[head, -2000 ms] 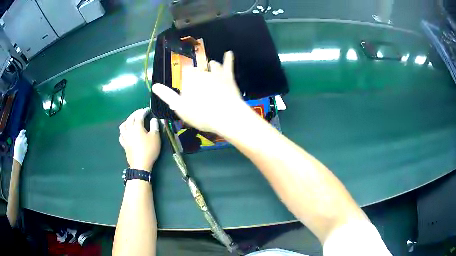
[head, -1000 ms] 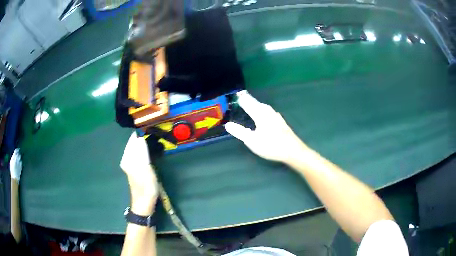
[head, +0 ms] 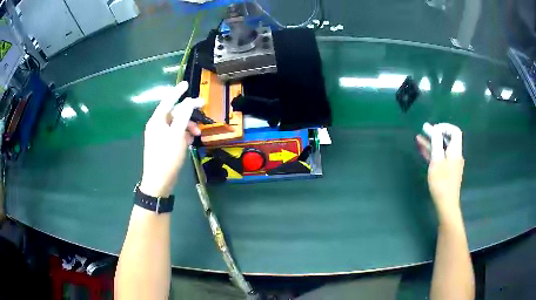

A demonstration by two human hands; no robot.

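My left hand (head: 164, 137) is at the left edge of the orange fixture (head: 215, 94), its fingertips by a small black piece (head: 203, 117); whether it grips this piece is unclear. The grey press head (head: 244, 53) stands over the rear of the fixture. My right hand (head: 445, 149) is over the green surface at the right, fingers loosely bent and apart, with nothing visible in it. A dark phone frame (head: 406, 94) lies beyond that hand, not touching it.
The black pad (head: 302, 76) lies right of the fixture. The front panel has a red button (head: 253, 160) and yellow arrows. A taped cable (head: 216, 231) runs to the near edge of the green surface (head: 352, 222). Another phone frame (head: 502, 91) lies far right.
My left hand has risen from the press's front left corner to the fixture's edge. My right hand has left the press's right side and moved right. The press head shows more clearly.
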